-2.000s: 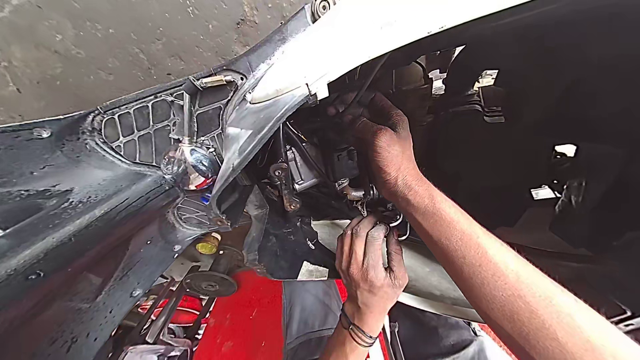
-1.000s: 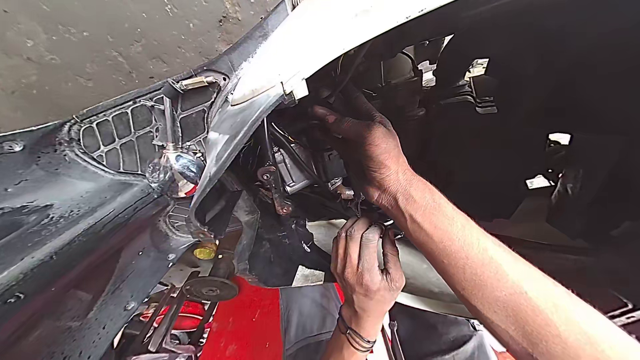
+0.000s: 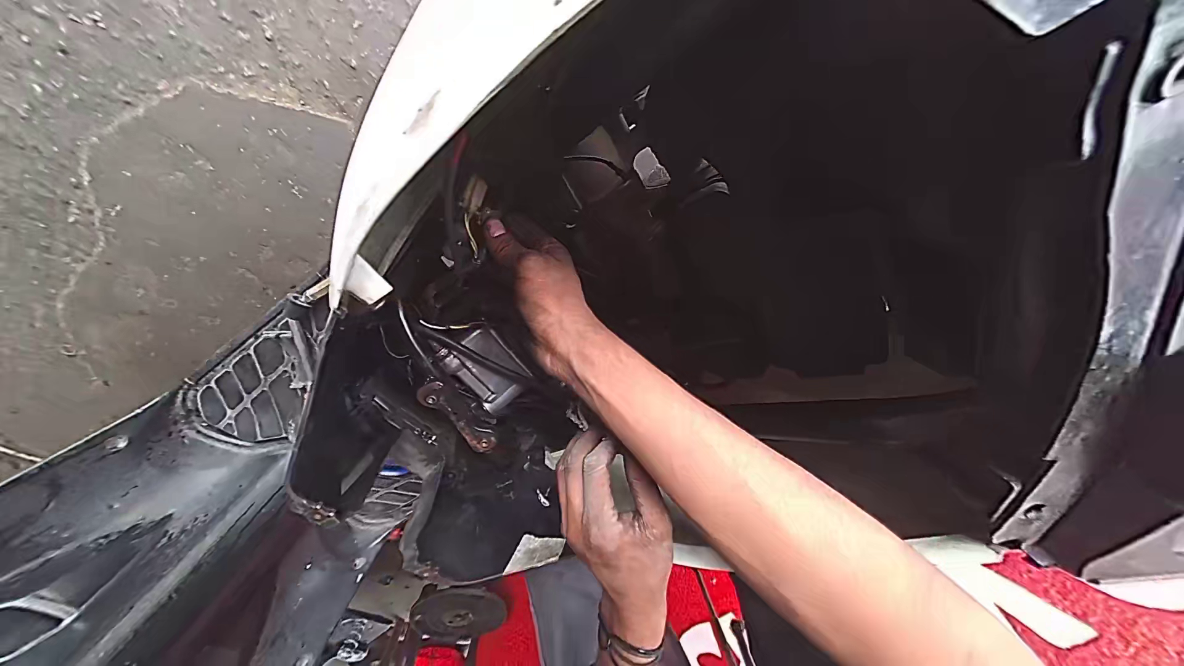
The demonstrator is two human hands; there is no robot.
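Observation:
My right hand [image 3: 550,296] reaches in from the lower right, deep under the white fender edge [image 3: 388,139]. Its thumb lies against thin wires with a pale connector [image 3: 474,196]; the other fingers are mostly hidden in shadow, so its grip is unclear. Below it, my left hand [image 3: 615,523], with dark bands at the wrist, has its fingers bent upward near dark parts by the right forearm. Whether it holds anything cannot be seen. Left of both hands are a grey metal box-shaped part [image 3: 495,370] with cables across it and a rusty bracket [image 3: 455,416].
A dark bumper cover [image 3: 157,499] with a mesh grille [image 3: 250,393] lies at the left. The dark wheel arch liner [image 3: 832,231] spreads to the right. A round dark disc [image 3: 458,610] and red-and-grey cloth [image 3: 546,610] are at the bottom. Rough concrete ground [image 3: 203,203] shows upper left.
The view has shifted, showing more of the dark cavity. My right hand now reaches farther from my left hand, with its thumb beside the wires. My left hand stays low by the right forearm.

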